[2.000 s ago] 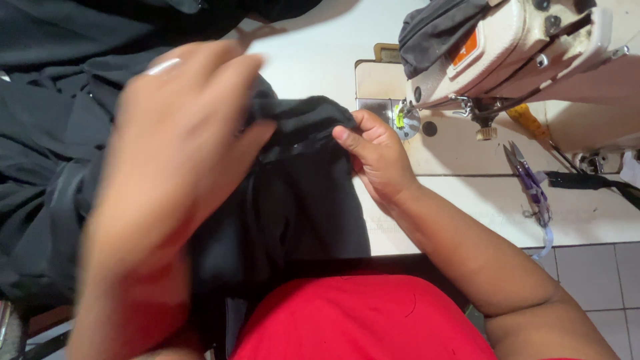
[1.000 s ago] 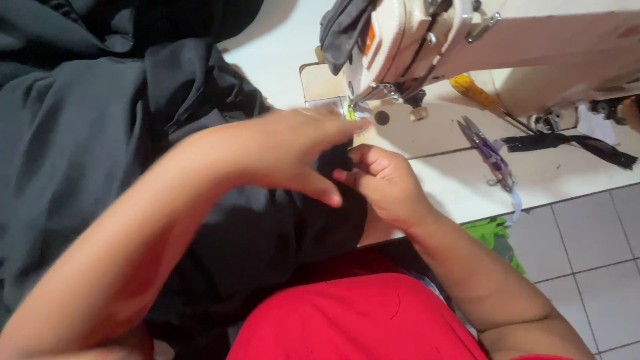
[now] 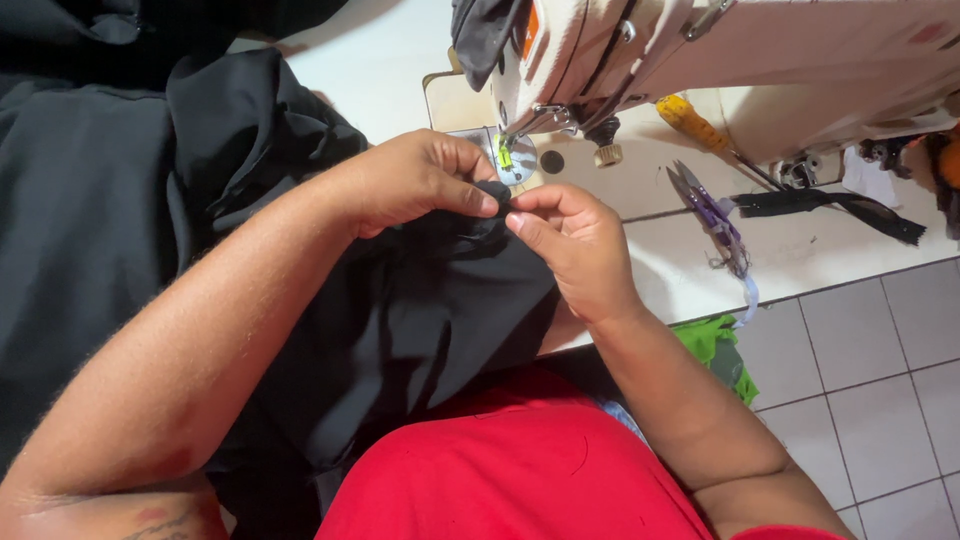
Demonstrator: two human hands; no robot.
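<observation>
Black fabric [image 3: 465, 300] spreads over the left of the table and hangs toward my lap. My left hand [image 3: 427, 184] pinches its edge between thumb and fingers, just in front of the sewing machine's presser foot [image 3: 505, 150]. Fingertips of my right hand [image 3: 574, 236] grip the same edge, almost touching the left thumb. The needle area of the white sewing machine [image 3: 712, 52] is right above both hands, and no fabric is seen under the foot. What lies beneath the left fingers is hidden.
Purple-handled thread snips [image 3: 709, 210] lie right of my right hand. Beyond them are a yellow-handled screwdriver [image 3: 690, 124] and a black zipper or tape strip [image 3: 832, 206]. Green cloth [image 3: 712, 349] hangs by the table's front edge, above a tiled floor [image 3: 862, 390].
My left hand, raised over the fabric and blurred earlier, has come down to the edge beside my right hand and pinches it. My right hand stays at the fabric edge. The view has shifted.
</observation>
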